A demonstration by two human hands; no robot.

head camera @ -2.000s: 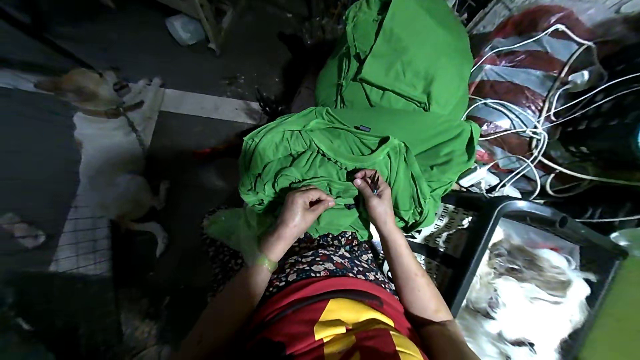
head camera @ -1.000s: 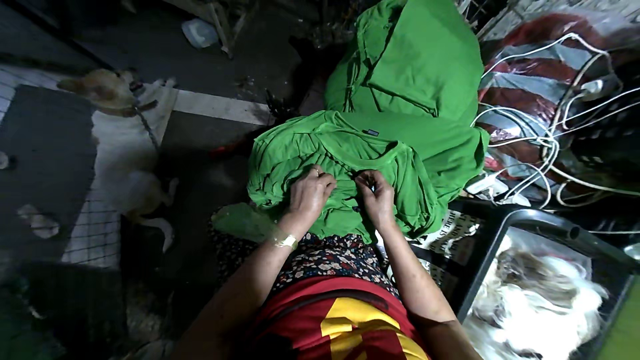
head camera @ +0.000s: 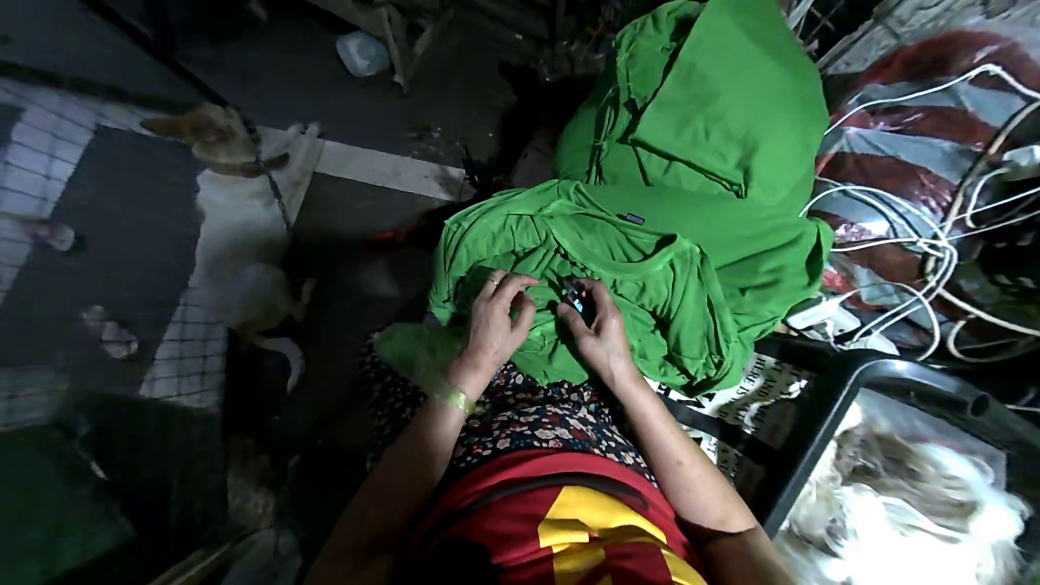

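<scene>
A green knit garment with a round neckline and a small dark neck label lies bunched over my lap. On its front, my left hand rests with curled fingers, thumb near the index finger; whether it pinches the cloth I cannot tell. Close to its right, my right hand holds a small dark tool with a bluish glint, too small to identify. The tool is at the cloth below the neckline. More green cloth is heaped behind the garment.
A tan and white dog lies on the floor at the left. At the lower right, a black plastic tray holds white and brown fluffy material. White cables tangle over a red and silver striped bag. A plastic container lies at the top.
My left hand was lower on the cloth two seconds ago and then moved up. Both hands remain close together at the garment's front. The dog stays lying down.
</scene>
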